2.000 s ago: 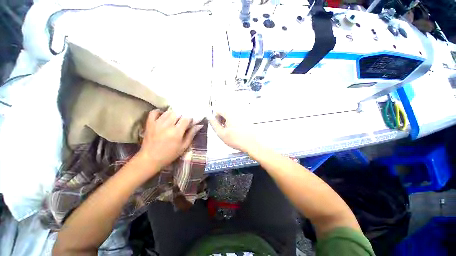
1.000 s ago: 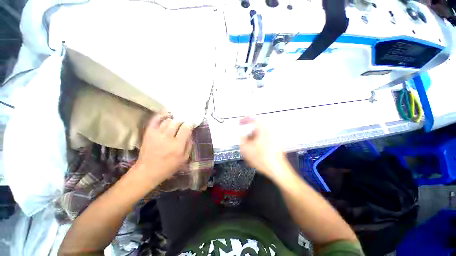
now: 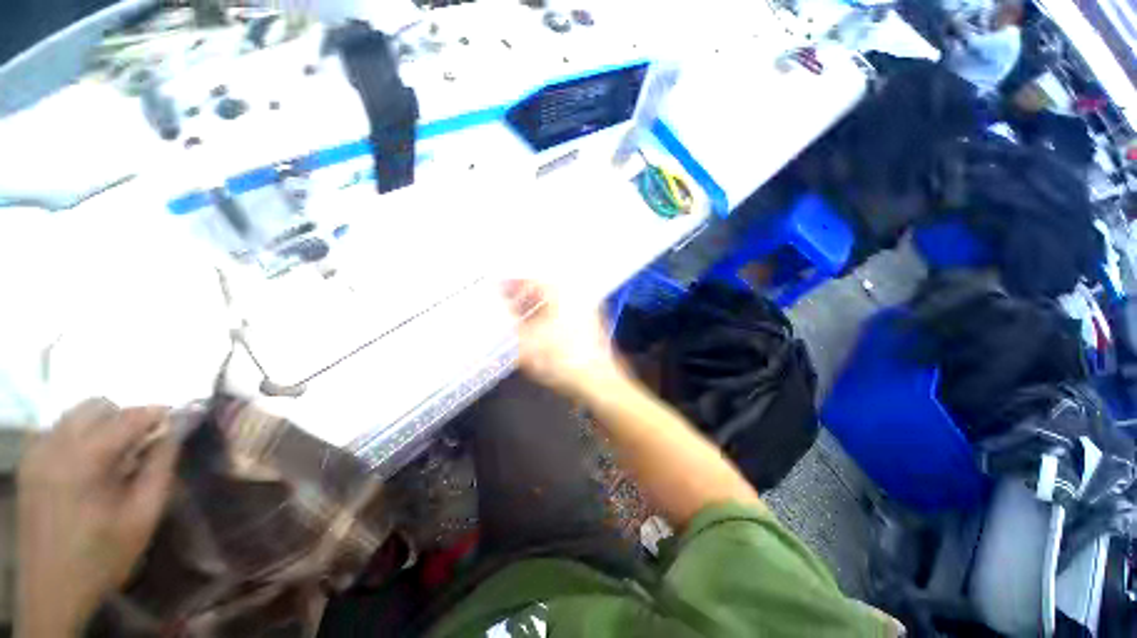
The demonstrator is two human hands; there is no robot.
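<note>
The plaid fabric [image 3: 268,499] hangs over the table's front edge at the lower left, blurred, beside the white padded lining [image 3: 75,299]. My left hand [image 3: 94,492] is at the left edge of the view, its fingers pinching the cloth where plaid meets white. My right hand [image 3: 555,334] is blurred above the table's front edge, away from the cloth; whether it holds anything cannot be told. The white sewing machine [image 3: 461,168] lies across the upper left. Its needle area [image 3: 293,243] is blurred.
Green and yellow scissors [image 3: 663,190] lie at the table's right end. A black strap [image 3: 380,112] hangs over the machine. A black cloth heap [image 3: 736,374], a blue stool [image 3: 798,249] and a blue crate [image 3: 904,405] with dark cloth stand to the right.
The view has swung right, bringing the floor and crates into sight. My right hand has left the seam and moved right along the table edge. My left hand remains at the cloth.
</note>
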